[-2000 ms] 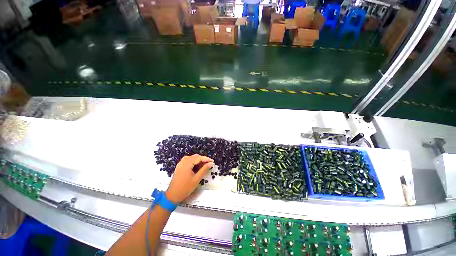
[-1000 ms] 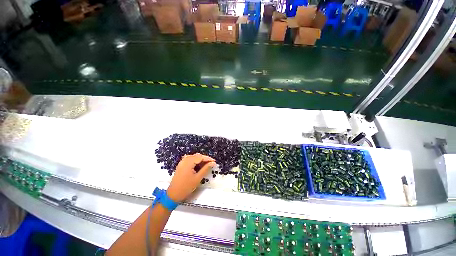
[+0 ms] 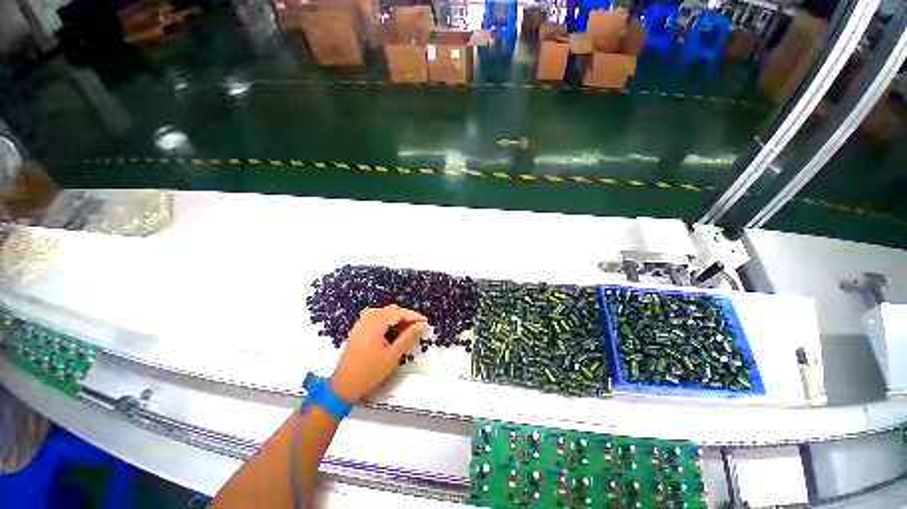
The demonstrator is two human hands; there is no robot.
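My left hand [image 3: 380,348], bare with a blue wrist strap [image 3: 326,397], is at the near edge of the pile of small dark purple-black capacitors [image 3: 383,293]. Its fingers are curled with the tips close together; whether a part is between them cannot be told. Larger green capacitors [image 3: 540,338] lie spread to the right of the dark pile. A green circuit board panel [image 3: 587,467] with mounted components sits in the conveyor rails at the bottom, cut off by the picture's edge. My right hand is not in view.
A blue parts bin [image 3: 615,343] full of green cylinders stands at right. Another board panel [image 3: 45,355] is at far left in the conveyor rails [image 3: 199,437]. Pale parts [image 3: 139,213] lie at the back left. Metal fixtures [image 3: 656,260] stand behind the bin. Cardboard boxes [image 3: 450,60] are across the floor.
The near board panel has shifted slightly to the right. My left hand has stayed in nearly the same place and pose.
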